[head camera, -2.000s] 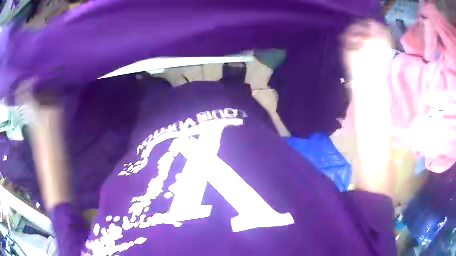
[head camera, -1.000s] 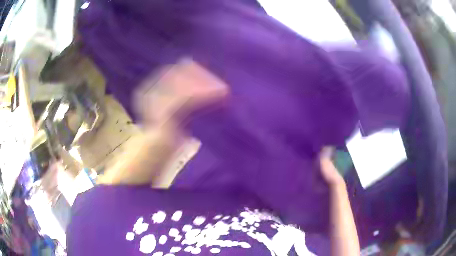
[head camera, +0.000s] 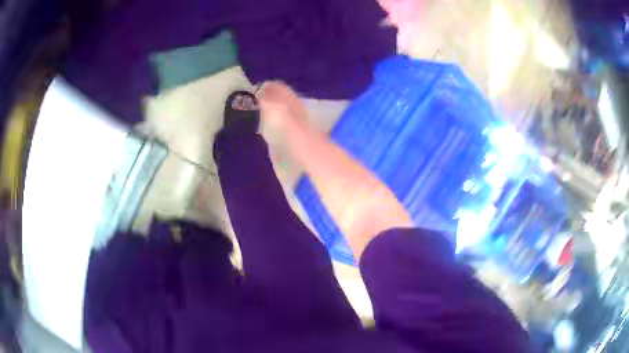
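Observation:
Dark purple cloth (head camera: 310, 45) spreads across the top of the view, its lower edge hanging above the floor. My right hand (head camera: 279, 103) is bare and blurred, reaching up from the lower right to the cloth's lower edge. It touches or overlaps that edge; whether the fingers grip it cannot be told. My left hand is not in view. A teal piece (head camera: 196, 63) lies against the cloth's lower edge, left of my right hand.
A blue slotted crate (head camera: 421, 138) stands right of my forearm. My leg and dark shoe (head camera: 241, 110) are on the pale tiled floor (head camera: 186, 114). A white panel (head camera: 62, 207) is at left, with more dark cloth (head camera: 158, 289) low at left. Pink material (head camera: 407, 14) shows at top right.
The view has swung round and down to the floor and blue crate. My left hand has left the picture. My right hand is now at the lower edge of the cloth.

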